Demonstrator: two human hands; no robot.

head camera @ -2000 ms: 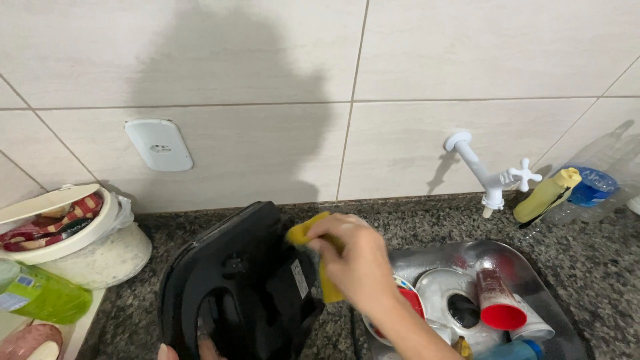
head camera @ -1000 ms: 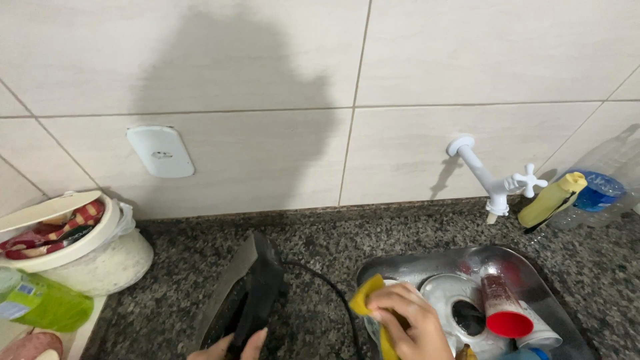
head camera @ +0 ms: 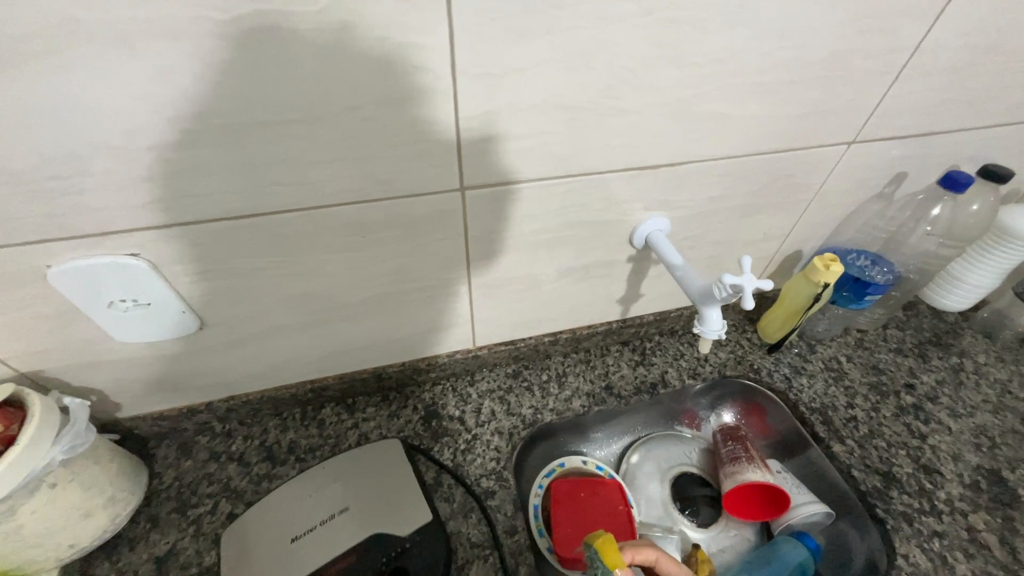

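My right hand (head camera: 652,557), at the bottom edge, holds a yellow sponge (head camera: 605,552) with a darker green side over the sink. Just beyond the sponge, a red plastic lid (head camera: 590,512) lies on a round dish with a patterned rim (head camera: 544,484). An electric grill (head camera: 336,512) with a silver top and black body rests on the granite counter left of the sink, its black cord (head camera: 472,496) curving beside it. My left hand is out of view.
The steel sink (head camera: 848,496) holds a red-rimmed cup (head camera: 740,472), a clear cup (head camera: 804,508) and a blue bottle (head camera: 780,556). Above it juts a white faucet (head camera: 688,280). A yellow bottle (head camera: 800,300) and plastic bottles stand right; a white bucket (head camera: 72,480) is left.
The grill was held tilted by my left hand; now it lies with its silver top up, and that hand has left view. My right hand with the sponge has moved over the sink. The view has shifted right.
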